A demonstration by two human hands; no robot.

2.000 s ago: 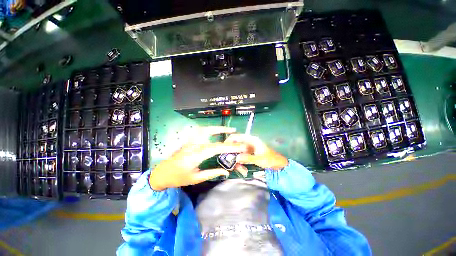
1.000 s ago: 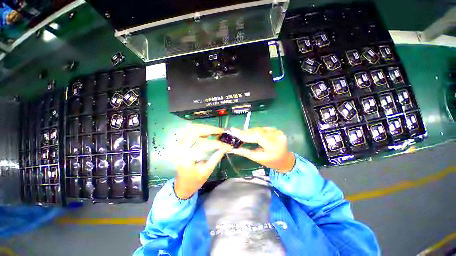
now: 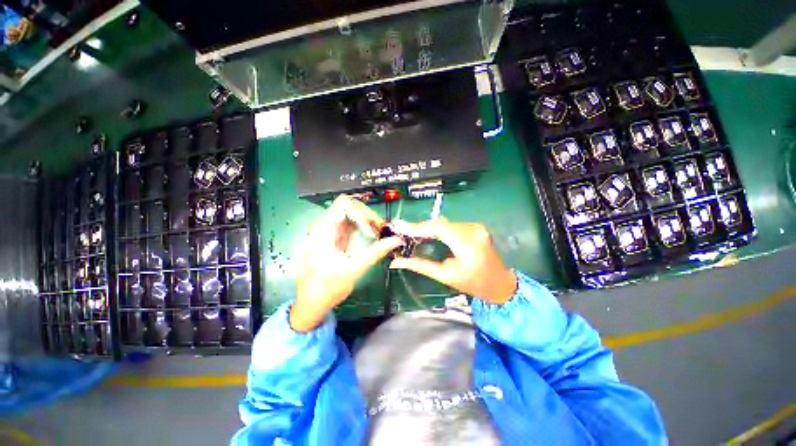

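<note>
A small dark camera module (image 3: 398,239) is between my two hands, just in front of the box, mostly covered by fingers. My left hand (image 3: 336,257) pinches its left side with thumb and forefinger. My right hand (image 3: 458,254) holds its right side with thumb and forefinger. The black test fixture (image 3: 388,152) lies beyond my hands, with a red spot (image 3: 391,195) and a pale connector row (image 3: 426,187) on its front edge. A raised socket (image 3: 378,113) stands on its top. A thin dark cable runs from the box front toward me.
The right blister tray (image 3: 559,213) holds many modules. The left tray (image 3: 188,287) holds a few, with another tray (image 3: 74,287) beside it. Loose modules (image 3: 133,109) lie behind the left trays. A clear acrylic panel (image 3: 367,57) hangs over the box's back; a silver-blue handle (image 3: 499,104) is at its right.
Two seconds ago the module showed its square face between my hands; now it is turned and mostly hidden by fingertips. My left hand's fingers are more curled. The view has shifted slightly.
</note>
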